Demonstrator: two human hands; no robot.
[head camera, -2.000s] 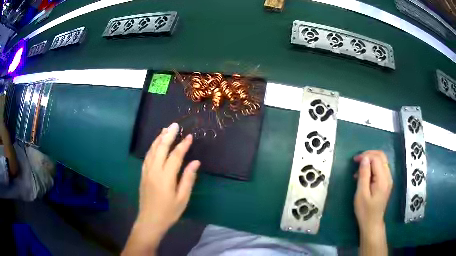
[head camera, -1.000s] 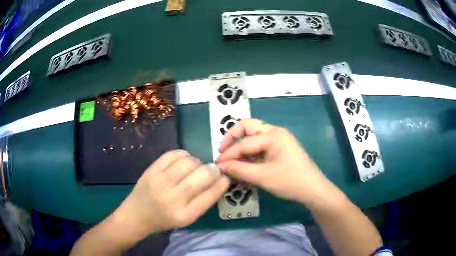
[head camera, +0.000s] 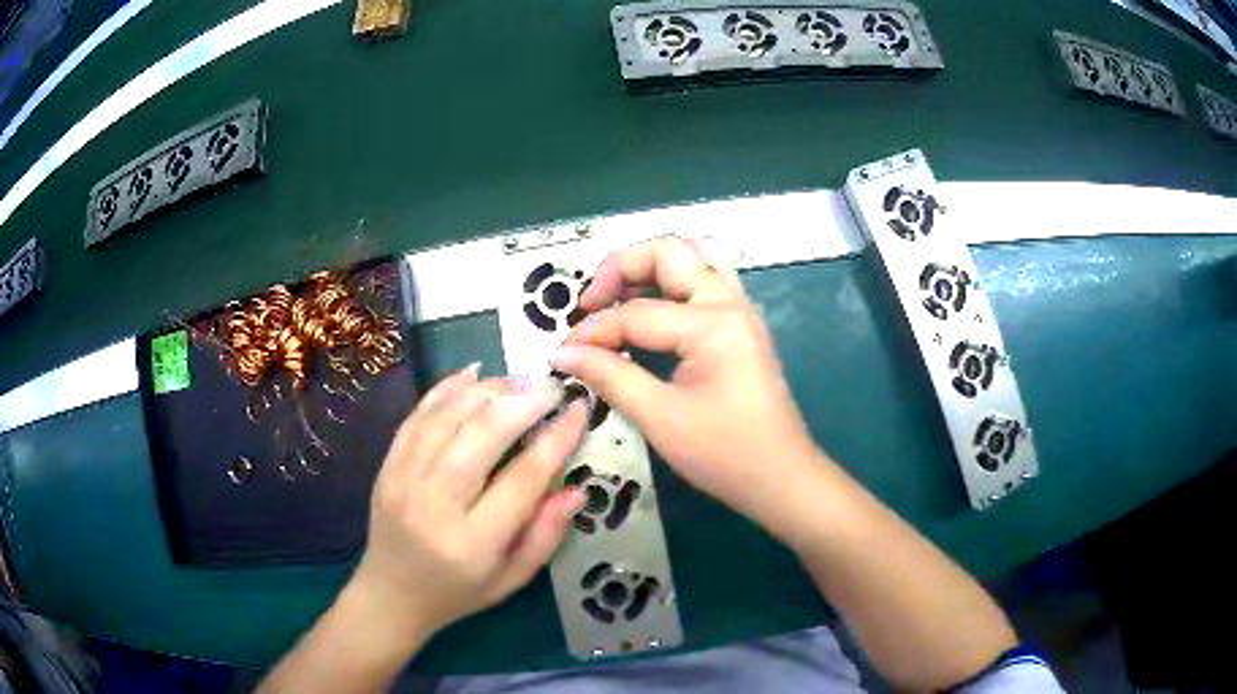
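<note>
A silver four-position fixture lies lengthwise in front of me. My left hand and my right hand are over its second opening from the far end, fingertips close together. Both hands have bent, pinching fingers. Any coil between the fingertips is hidden or too small to tell. The black parts tray lies left of the fixture. A copper coil heap sits at its far edge, with several loose coils nearer me. A green label is in the far-left corner.
A second fixture lies to the right, its far end over the white rail. More fixtures lie on the green belt beyond, one at the top and one at the left. A small brass-coloured block is at the top edge.
My left hand has moved from over the tray to the fixture, and my right hand has come in from the right. Both have since shifted from lower on the fixture towards its far end.
</note>
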